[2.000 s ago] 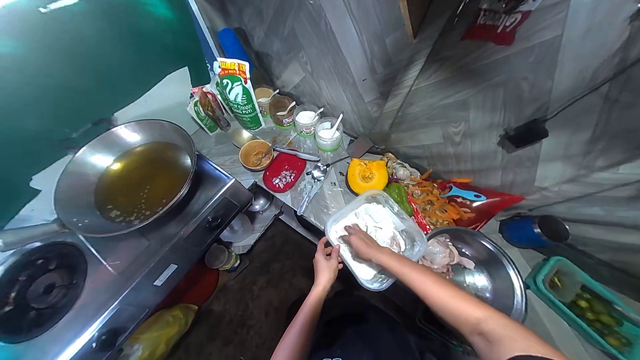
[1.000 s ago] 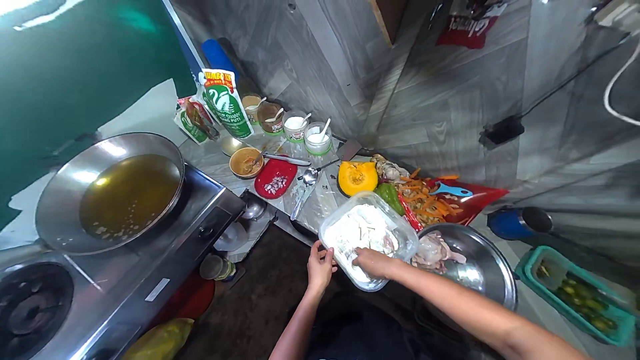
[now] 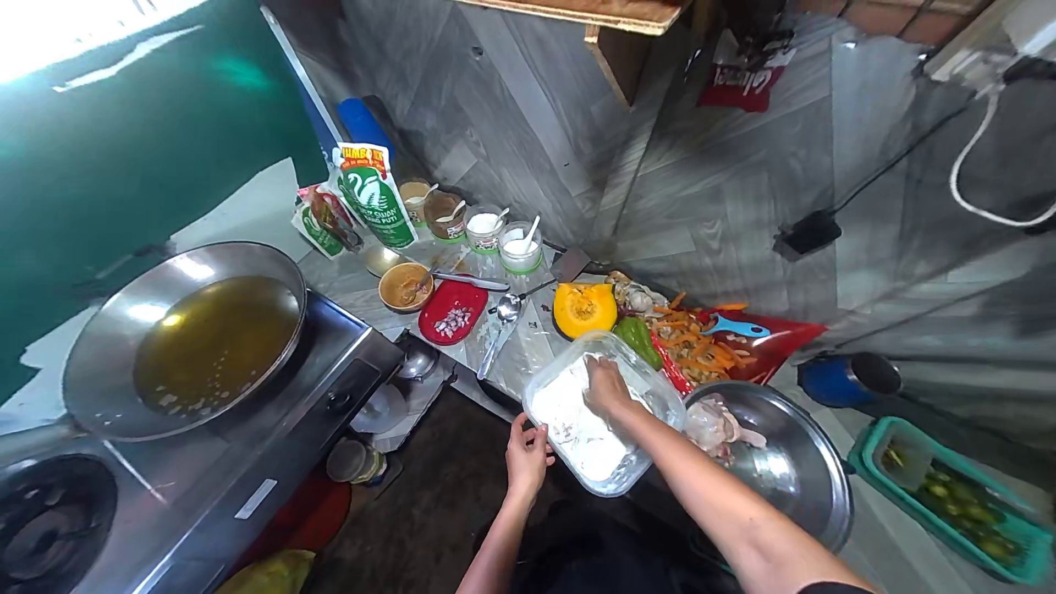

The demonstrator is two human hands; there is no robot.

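A clear plastic container point(image 3: 540, 379) of white flour point(image 3: 590, 445) is in front of me. My left hand point(image 3: 528, 452) grips its near left edge, the thumb and fingers at the rim. Inside, my right hand point(image 3: 609, 389) reaches into the flour; its fingertips are partly buried, so whether they hold anything is hidden. Right of the container, pieces of raw chicken point(image 3: 716, 425) lie in a wide steel basin point(image 3: 792, 470). Far left, a wok point(image 3: 280, 363) with oil point(image 3: 216, 338) sits on the gas stove point(image 3: 272, 462).
Behind the container lie a cut squash point(image 3: 584, 308), a green pepper point(image 3: 637, 342) and carrot peelings point(image 3: 701, 351) with a blue peeler point(image 3: 738, 327). Left stand a red dish point(image 3: 454, 309), a small bowl point(image 3: 405, 287), spoons point(image 3: 509, 308) and jars point(image 3: 520, 247). A green container point(image 3: 949, 499) is far right.
My right hand has shifted from the container's near side toward its back within the flour. My left hand stays at the rim.
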